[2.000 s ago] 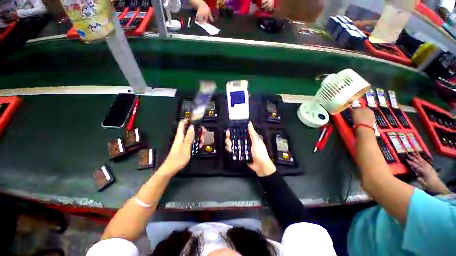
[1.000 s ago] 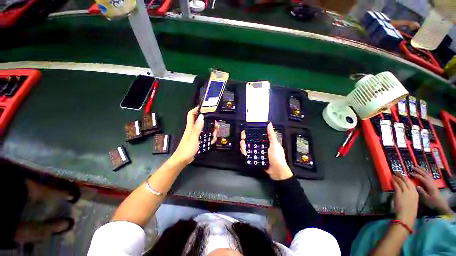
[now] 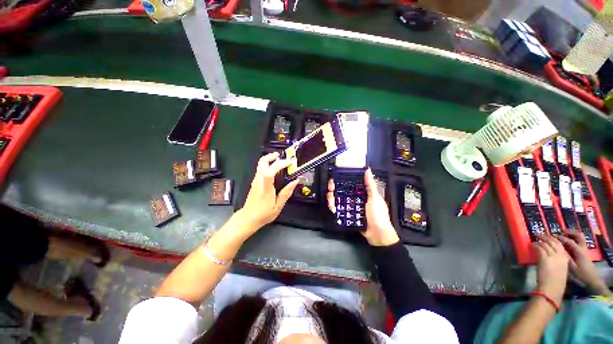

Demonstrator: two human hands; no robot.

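My left hand (image 3: 264,195) holds a flip phone (image 3: 316,149), tilted to the upper right, with its dark screen in a yellowish frame facing up. Its keypad is not visible. My right hand (image 3: 378,213) holds a second, open flip phone (image 3: 349,196) upright, with a white lit screen above and the keypad with white digits below. The left phone's far end overlaps the edge of the right phone's screen. Both are above the black tray (image 3: 296,216), whose pockets hold several closed phones (image 3: 413,206) with gold round spots.
Left lie small dark blocks (image 3: 163,209), a smartphone (image 3: 192,122) and a red pen (image 3: 209,129). Right are a pale green fan (image 3: 464,160), red pens (image 3: 474,197) and a red tray (image 3: 514,222) of phones, with another person's hands (image 3: 554,259) at it. A metal post (image 3: 205,54) stands behind.
The left phone has turned clockwise towards the right phone, and its screen has gone from lit to dark. The right phone stays open in my right hand. The view has shifted slightly.
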